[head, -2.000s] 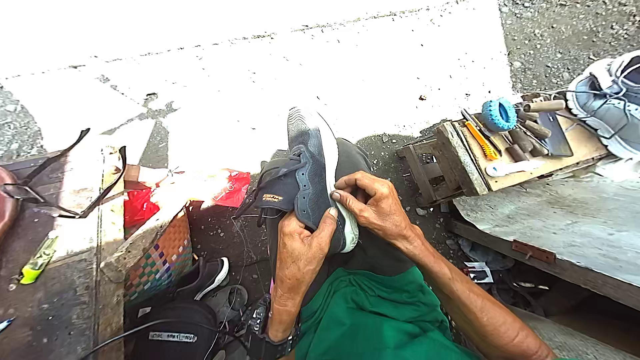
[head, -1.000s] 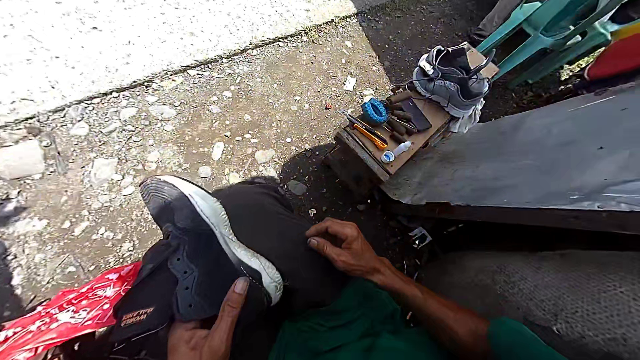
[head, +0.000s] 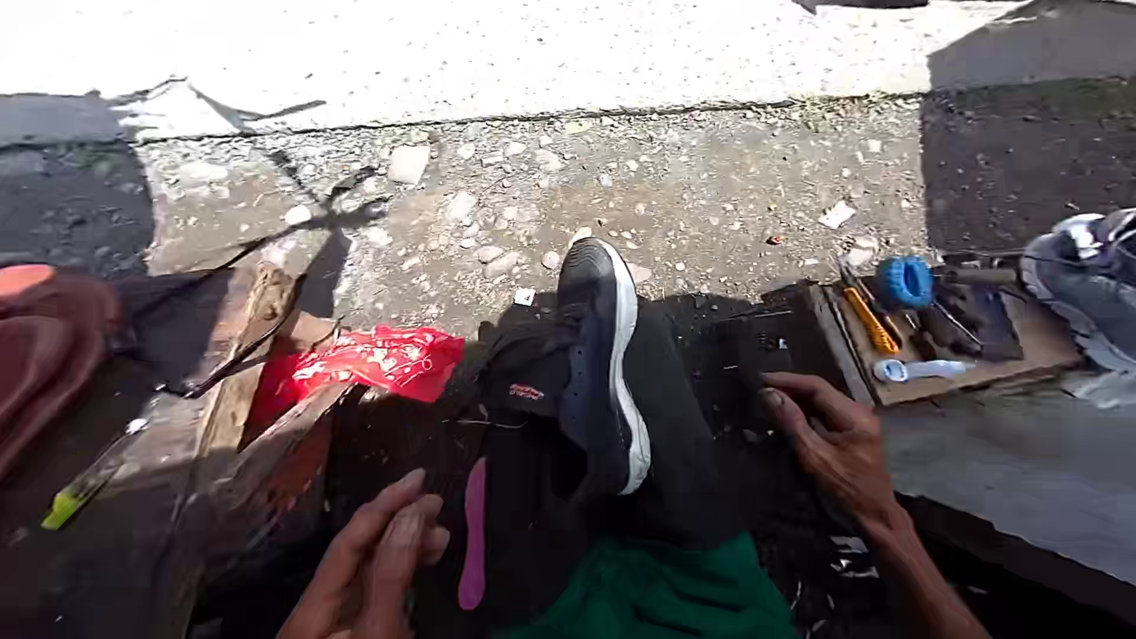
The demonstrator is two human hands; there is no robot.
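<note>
A dark sneaker (head: 599,373) with a white sole lies on its side across the lap, toe pointing away, its tongue spread to the left. Neither hand touches it. My left hand (head: 382,550) hovers at the lower left with curled fingers, near a pink strip-like object (head: 474,537); I cannot tell whether anything is between the fingers. To the right of the shoe, my right hand (head: 825,435) is raised with its thumb and index finger slightly apart, just short of the tool board; whether it holds something thin is unclear.
At right, a wooden board (head: 1021,355) bears a blue ring-shaped object (head: 905,282), an orange cutter (head: 870,319) and dark-handled tools, with a grey sneaker (head: 1087,284) beyond. Red plastic (head: 399,362), weathered wood (head: 257,355) and a yellow-green-tipped tool (head: 75,501) are at left.
Both hands have come off the sneaker, which earlier was held by the left hand and now rests on the lap with its toe pointing away. The view has swung considerably.
</note>
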